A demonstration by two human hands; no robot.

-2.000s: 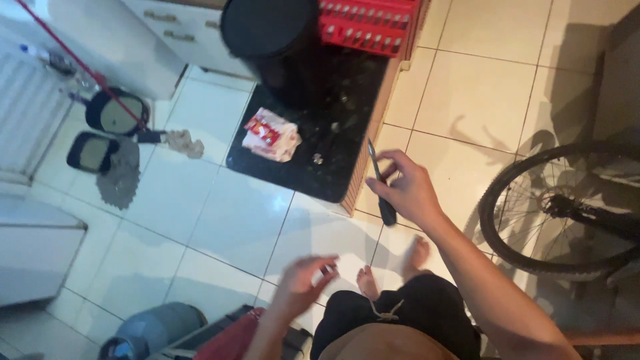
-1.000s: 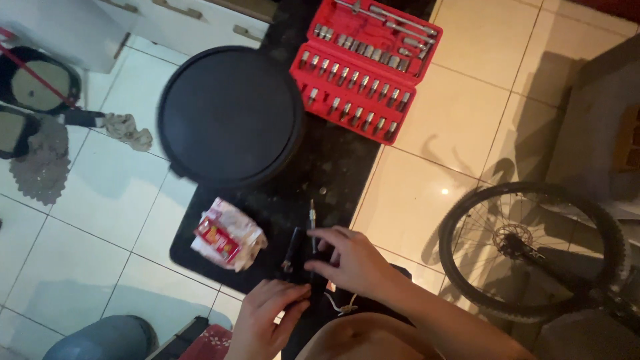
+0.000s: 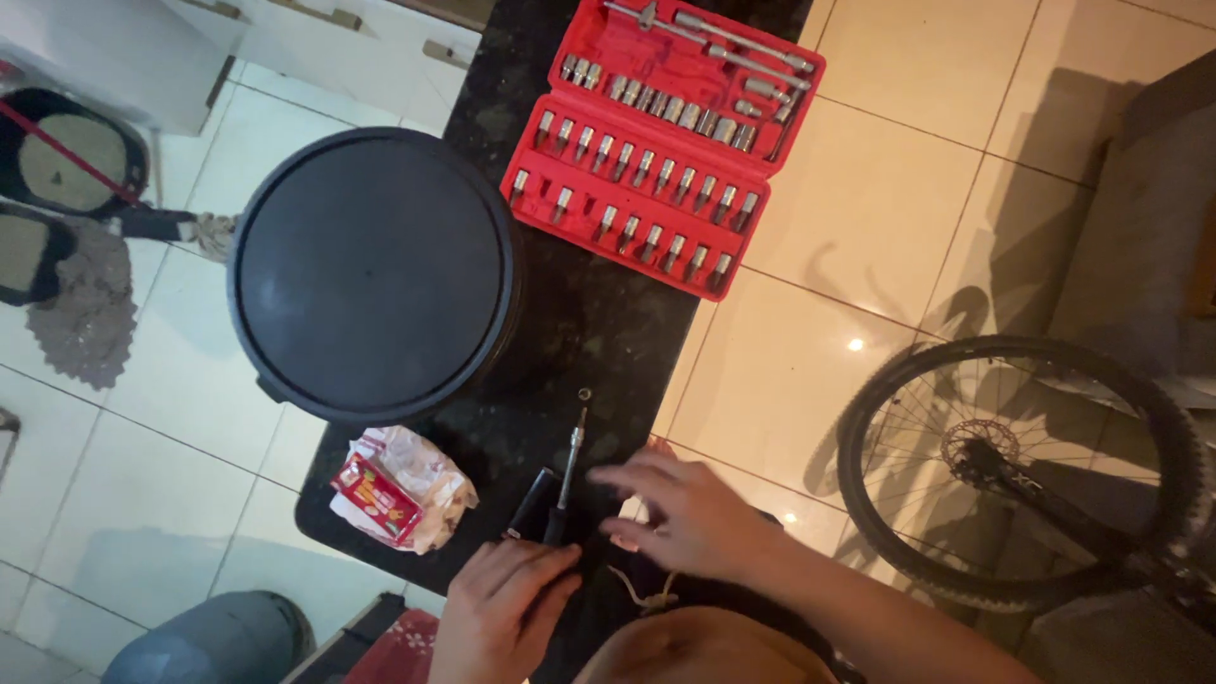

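A metal-shafted driver with a dark handle (image 3: 573, 451) lies on the black stone countertop (image 3: 608, 332), its shaft pointing away from me. My left hand (image 3: 508, 594) rests at the near edge by the driver's handle; whether its fingers grip anything is hidden. My right hand (image 3: 689, 513) is just right of the driver, fingers apart and holding nothing. A small metal ring-like part (image 3: 584, 393) lies beyond the shaft's tip. A small dark object (image 3: 534, 503) lies left of the driver. Farther off, an open red socket set case (image 3: 632, 199) holds sockets, bits and extension bars.
A round black lidded bin (image 3: 370, 275) stands on the left of the countertop. Nearer is a crumpled wrapper with a red packet (image 3: 377, 499). A bicycle wheel (image 3: 1016, 475) is at the right, a gas cylinder (image 3: 209, 638) at lower left, and a mop head (image 3: 85, 304) on the tiled floor.
Two seconds ago my right hand held the driver up near the counter's edge; now the driver lies on the countertop and that hand is apart from it. The view has moved closer over the countertop.
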